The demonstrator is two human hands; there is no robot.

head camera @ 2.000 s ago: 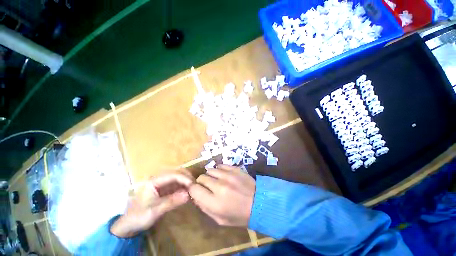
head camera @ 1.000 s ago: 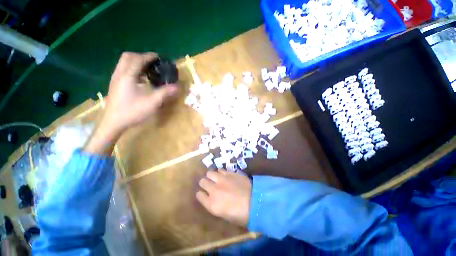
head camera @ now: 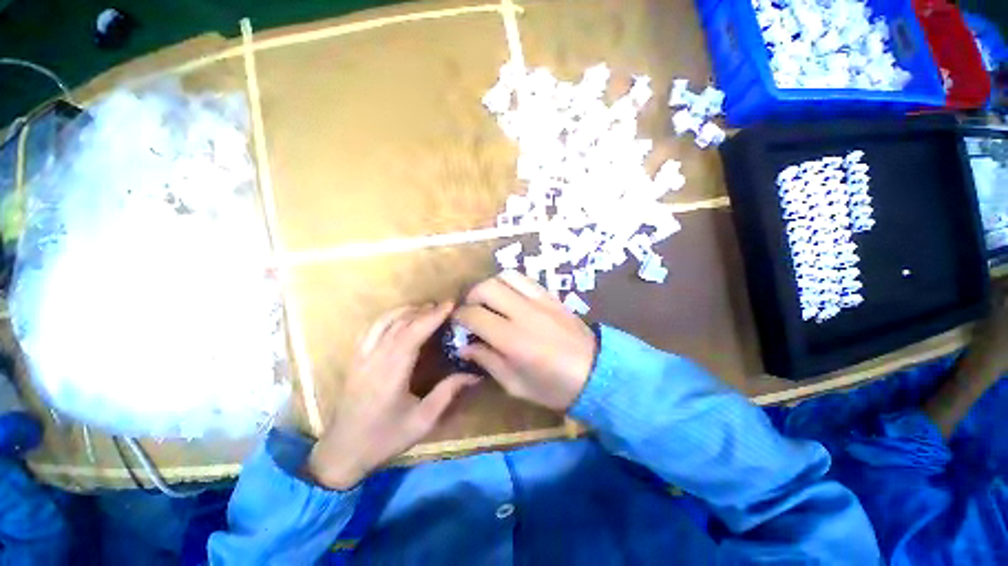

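Observation:
A small dark round object [head camera: 451, 345] with a white detail on its face lies between my hands, low over the bench near its front edge. My left hand [head camera: 389, 381] is curled round its left side. My right hand [head camera: 528, 337] is at its right side, with the fingertips on the white detail. Whether the right fingers pinch a separate white part cannot be told. A loose pile of small white plastic parts [head camera: 580, 166] lies on the brown bench just beyond my right hand.
A black tray [head camera: 763, 321] with close rows of white pieces is at the right. Behind it are a blue bin [head camera: 738, 55] heaped with white parts and a red bin [head camera: 953, 55]. A glaring clear bag [head camera: 144, 265] lies left. Another person's arm [head camera: 978, 365] shows at far right.
My left hand has come back from the green surface with the dark round object and now meets my right hand at it. The view has shifted, so the bench sits higher in the picture.

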